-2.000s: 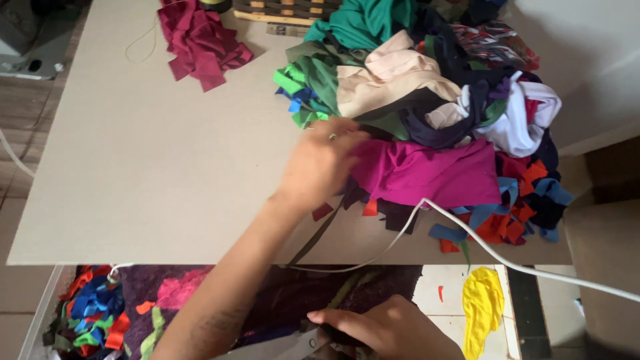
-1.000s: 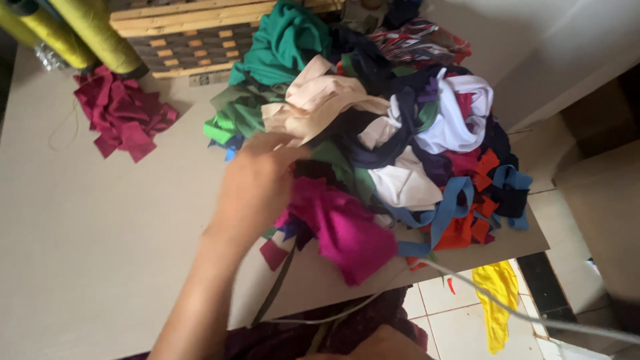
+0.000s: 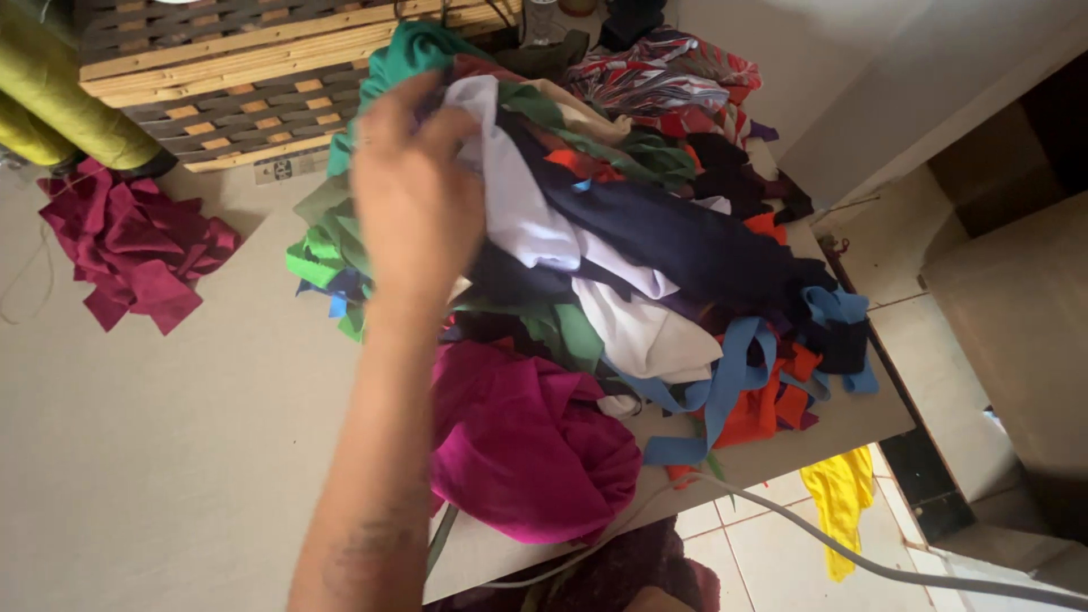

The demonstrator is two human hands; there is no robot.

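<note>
My left hand (image 3: pixel 421 183), blurred, reaches into the heap of cloth scraps, its thumb and fingers closed at the upper end of a white cloth (image 3: pixel 523 195). Beside that cloth, a dark navy cloth (image 3: pixel 663 229) stretches to the right. A magenta cloth (image 3: pixel 531 442) lies bunched near the table edge, right of my forearm. Blue strips (image 3: pixel 738 374) and orange-red scraps (image 3: pixel 752 416) form the heap's lower right part. Green cloth (image 3: pixel 412 55) is at its top. A small patch of skin shows at the bottom edge, perhaps my right hand; what it holds is hidden.
A woven basket (image 3: pixel 238 110) stands at the back, beside yellow-green thread cones (image 3: pixel 76 102). Maroon scraps (image 3: pixel 140 246) lie at the table's left. A white cable (image 3: pixel 816 531) crosses the front edge. A yellow cloth (image 3: pixel 840 510) lies over the tiled floor.
My left hand has moved farther up the heap from beside the magenta cloth. The white and navy cloths now extend toward it. Scissors seen at the bottom two seconds ago are out of view.
</note>
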